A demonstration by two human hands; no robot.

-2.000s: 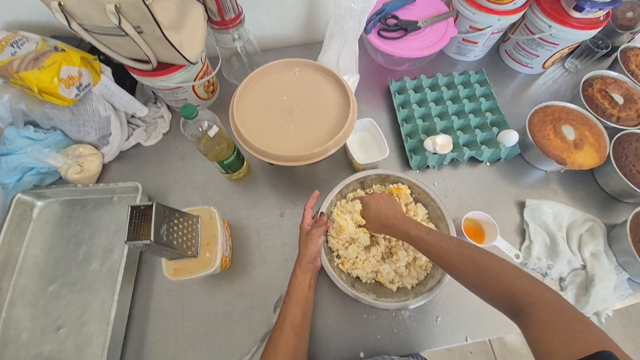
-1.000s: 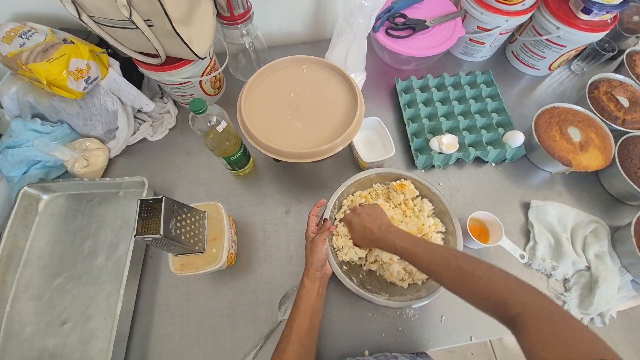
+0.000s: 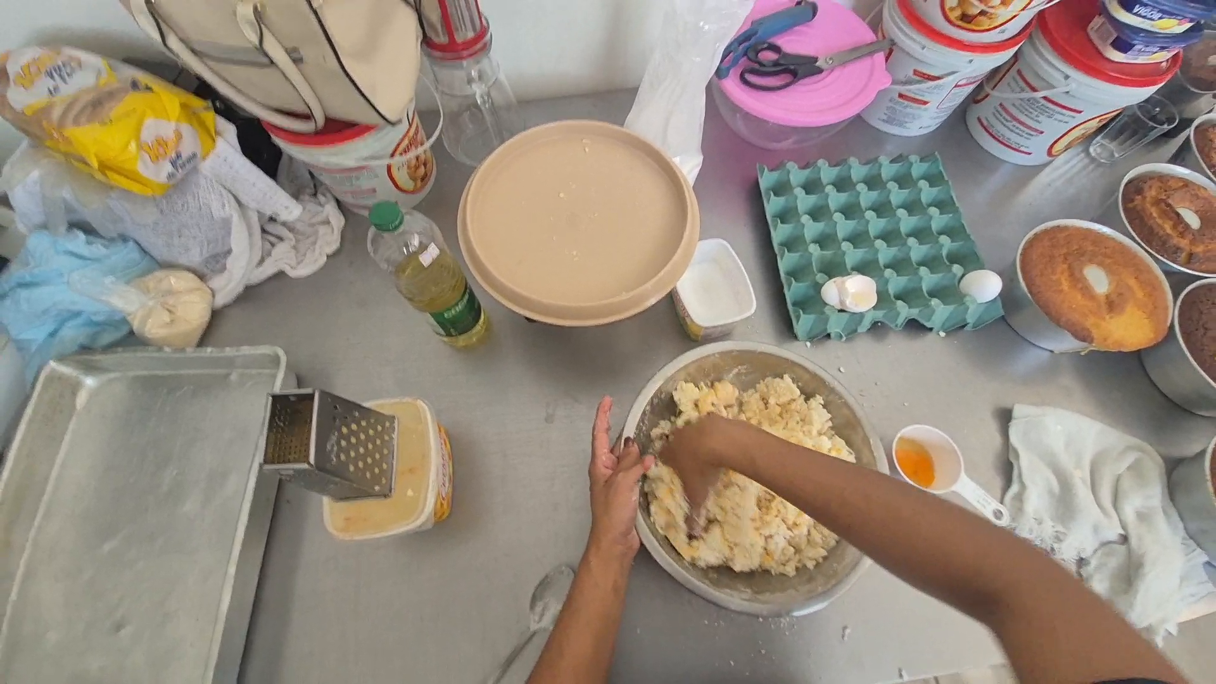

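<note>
A steel mixing bowl holds crumbly yellowish dough. My right hand is in the dough at the bowl's left part, its fingertips partly buried; whether it grips any dough is unclear. Against the left rim rests my left hand, fingers pointing up and palm side by the metal. Right of the bowl is a white measuring cup with egg yolk in it. Behind stands a square white tub. A metal spoon lies left of my left forearm.
A box grater lies on a plastic tub, beside a metal baking pan. Farther back are an oil bottle, a beige round lid and a green egg tray. A cloth and cakes in pans are at right.
My right hand has shifted toward the left side of the bowl, its fingers now pointing down into the dough. My left hand stays at the left rim.
</note>
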